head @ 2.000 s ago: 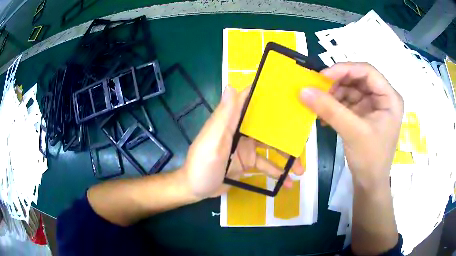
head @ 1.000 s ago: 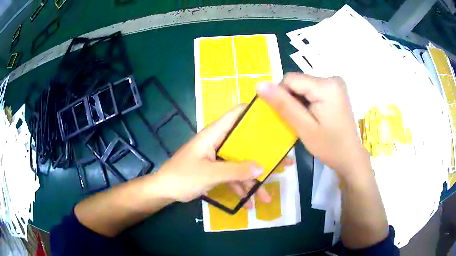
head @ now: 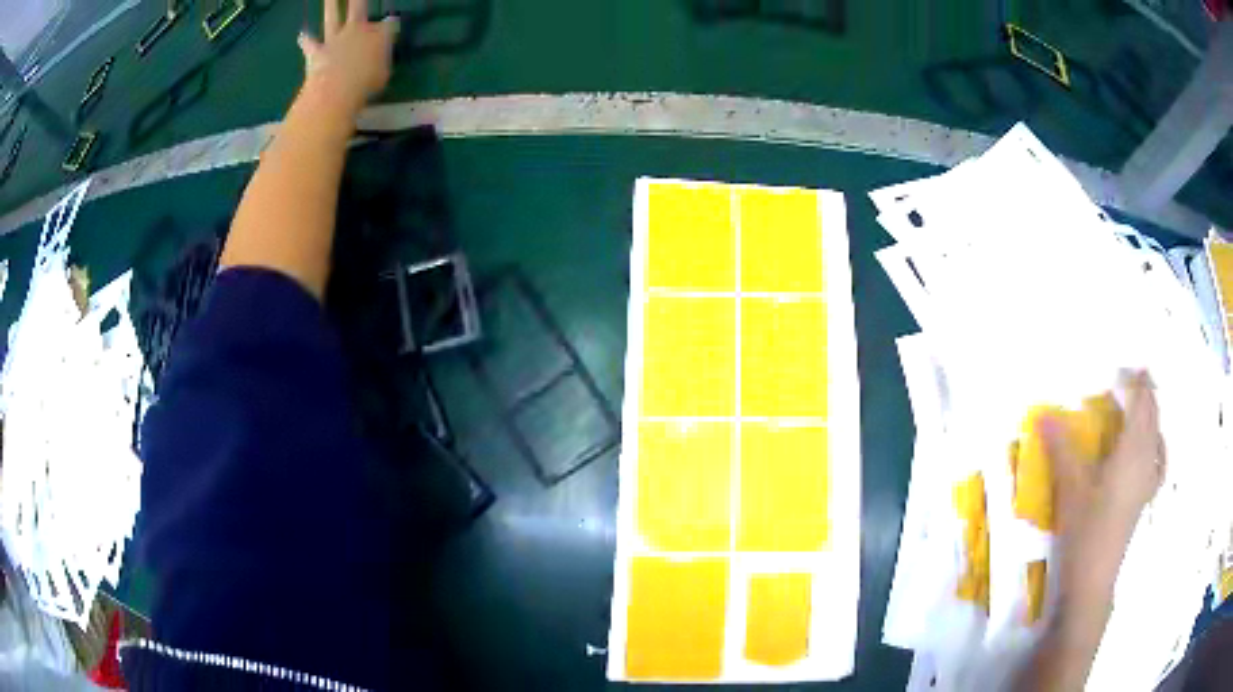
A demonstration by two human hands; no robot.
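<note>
The adhesive sheet (head: 737, 422) lies in the centre, with yellow rectangles in two columns on white. My left hand (head: 349, 57) is stretched over the pale rail at the top left, its fingers apart and partly cut off by the top edge. A dark black frame (head: 449, 25) lies just beside its fingertips. My right hand (head: 1111, 466) is blurred over the loose yellow squares (head: 972, 534) on the white waste heap at the right; whether it grips one cannot be told. Another black frame (head: 544, 385) lies left of the sheet.
The pale rail (head: 649, 114) curves across the top. The white waste heap (head: 994, 257) fills the right side, and white strips (head: 75, 433) lie at the left edge. My left sleeve covers much of the black frame pile. Yellow-rimmed frames (head: 1038, 54) lie beyond the rail.
My left hand has moved from the centre to beyond the rail. My right hand has moved right onto the yellow squares. The frame with the yellow piece is no longer held over the sheet.
</note>
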